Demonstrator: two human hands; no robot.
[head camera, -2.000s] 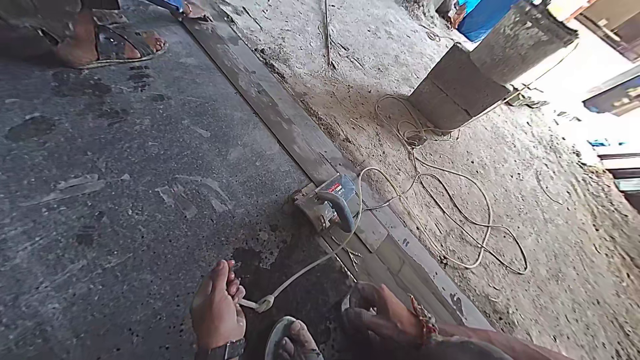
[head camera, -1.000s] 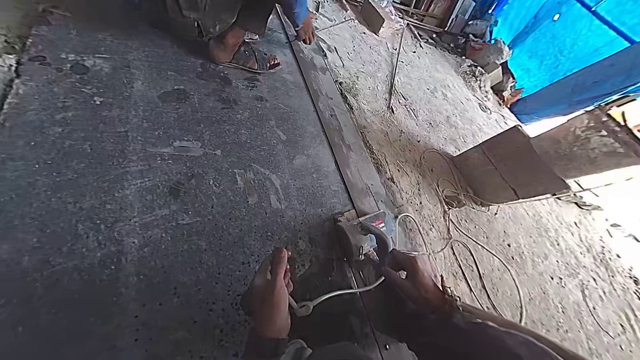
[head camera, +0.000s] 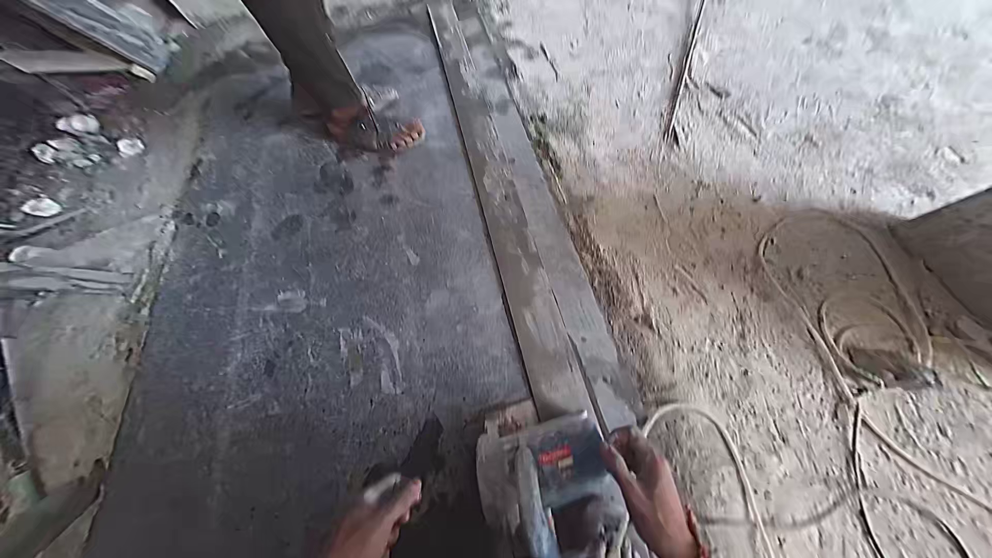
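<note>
A dusty handheld power saw with a blue motor housing (head camera: 570, 465) sits at the bottom, over the near end of a long flat strip (head camera: 511, 232) lying along the dark stone slab (head camera: 271, 403). My right hand (head camera: 655, 492) is at the saw's right side, thumb and curled fingers on its edge. Left of the saw, my left hand (head camera: 380, 515) is raised over the slab, blurred; something whitish shows at its fingertips, but what it is cannot be told. A pale cord (head camera: 732, 442) curves beside the saw on the right.
Another person's sandalled foot (head camera: 380, 132) stands on the slab's far part. Coils of cord (head camera: 814, 333) lie on the rough ground at right, near a block (head camera: 957, 256). A thin rod (head camera: 682, 77) lies farther off. Rubble and white lumps (head camera: 77, 143) border the slab's left side.
My right hand, apart from the saw two seconds ago, is now at its right side. The view has swung left. The other person's hand seen near the strip's far end is out of view.
</note>
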